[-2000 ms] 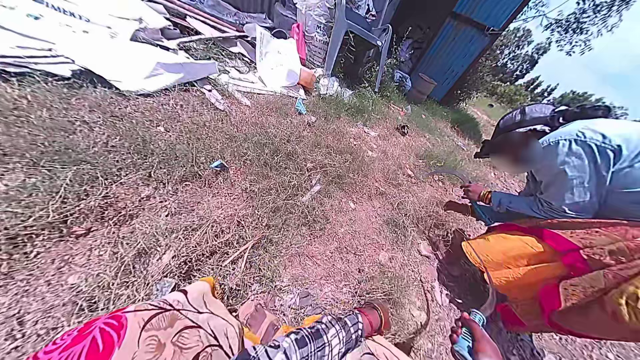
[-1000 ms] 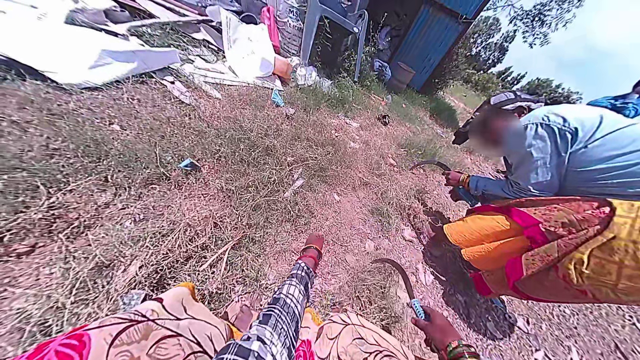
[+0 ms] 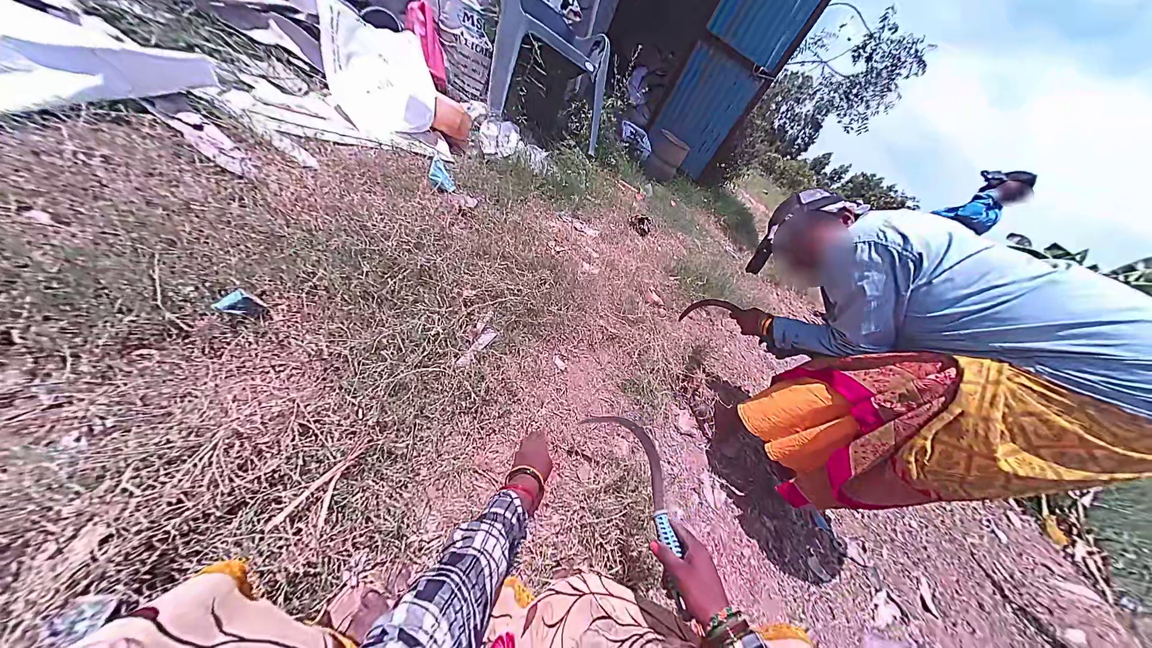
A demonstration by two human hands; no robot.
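Observation:
My right hand (image 3: 693, 571), with bangles at the wrist, is closed on the blue handle of a sickle (image 3: 650, 454). Its curved blade points up and bends left above the ground. My left hand (image 3: 534, 453), below a checked sleeve, reaches down over dry grass (image 3: 396, 360) to the left of the blade; its fingers are too unclear to tell whether they grip anything. Patterned cloth (image 3: 576, 616) covers my knees at the bottom edge.
A co-worker (image 3: 954, 288) in a light blue shirt bends at the right, holding another sickle (image 3: 711, 306). White sheets (image 3: 378, 72), a plastic chair (image 3: 549, 45) and a blue metal sheet (image 3: 711, 99) stand at the back. A further person (image 3: 981, 209) shows at far right.
My right hand has come into fuller view with the sickle, its blade now fully visible. My left arm now extends forward, higher in the view than two seconds ago. The view has shifted.

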